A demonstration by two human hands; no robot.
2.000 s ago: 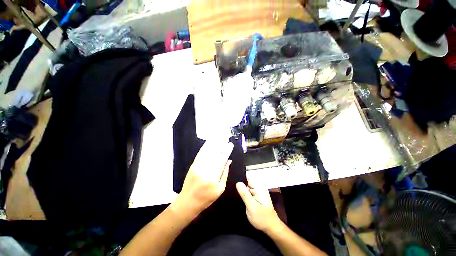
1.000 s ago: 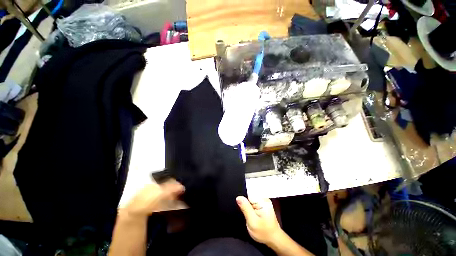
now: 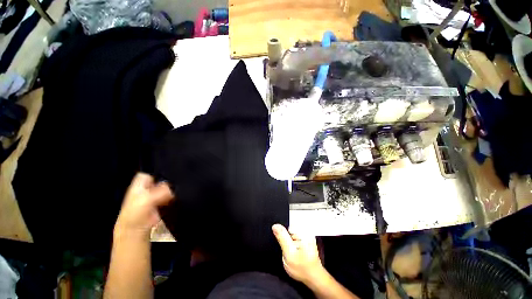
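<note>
A black cut panel (image 3: 227, 169) lies spread left of the overlock machine (image 3: 361, 87), its pointed top up and its right edge beside the needle area. A bright white oval piece (image 3: 291, 143) covers the needle area, so the presser foot is hidden. My left hand (image 3: 143, 201) is slightly blurred at the panel's left edge, fingers closed on the fabric. My right hand (image 3: 298, 252) holds the panel's lower right edge between thumb and fingers, at the table's front edge.
A large black garment pile (image 3: 81, 134) lies at left, meeting the panel. A crumpled clear plastic bag (image 3: 111, 16) and a wooden board (image 3: 303, 20) are behind. Dark lint (image 3: 353, 193) lies at the machine's front. A fan (image 3: 481, 274) stands lower right.
My left hand has moved from near the needle area out to the left, and the panel has spread wider leftward. My right hand stays at the lower right edge. The view has shifted slightly.
</note>
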